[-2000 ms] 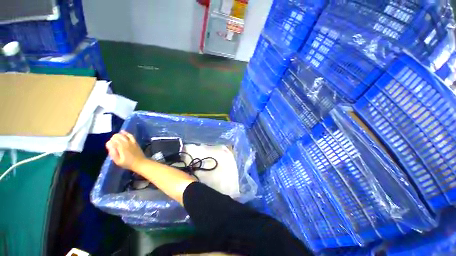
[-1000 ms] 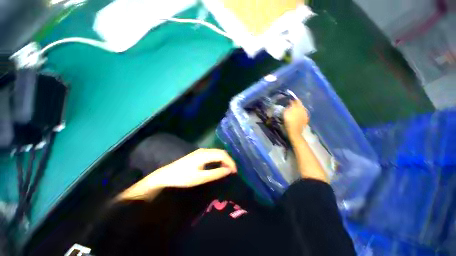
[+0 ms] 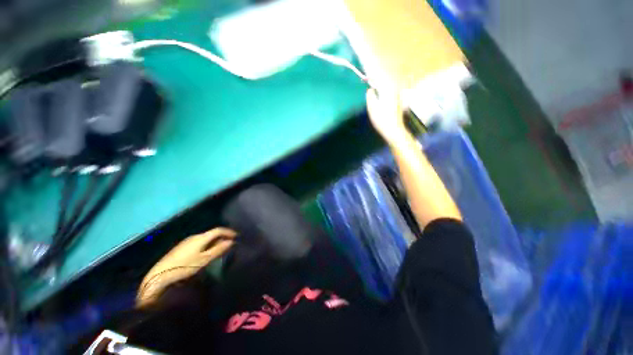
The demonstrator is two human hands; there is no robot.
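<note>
My right hand (image 3: pixel 386 112) is at the bench's edge, against the white sheets (image 3: pixel 444 96) under the tan cardboard divider (image 3: pixel 409 41). It is blurred, and I cannot tell whether it grips a sheet. My left hand (image 3: pixel 189 258) is low in front of my body, with bent fingers apart and nothing visible in it. The film-lined blue crate (image 3: pixel 465 182) stands beside the bench, partly hidden by my right arm. Its contents are mostly hidden; something dark shows beside the arm.
Several black units (image 3: pixel 66 121) with black cords lie on the green bench (image 3: pixel 208 132) at left. A white cord (image 3: pixel 184 48) runs from a white power strip (image 3: pixel 111 47) past loose white wrap (image 3: pixel 277 38). Blurred blue crates (image 3: pixel 579 291) stand at lower right.
My right hand has moved out of the crate, up to the white sheets at the bench's edge. My left hand has moved left and slightly down. The view has shifted, showing more black units.
</note>
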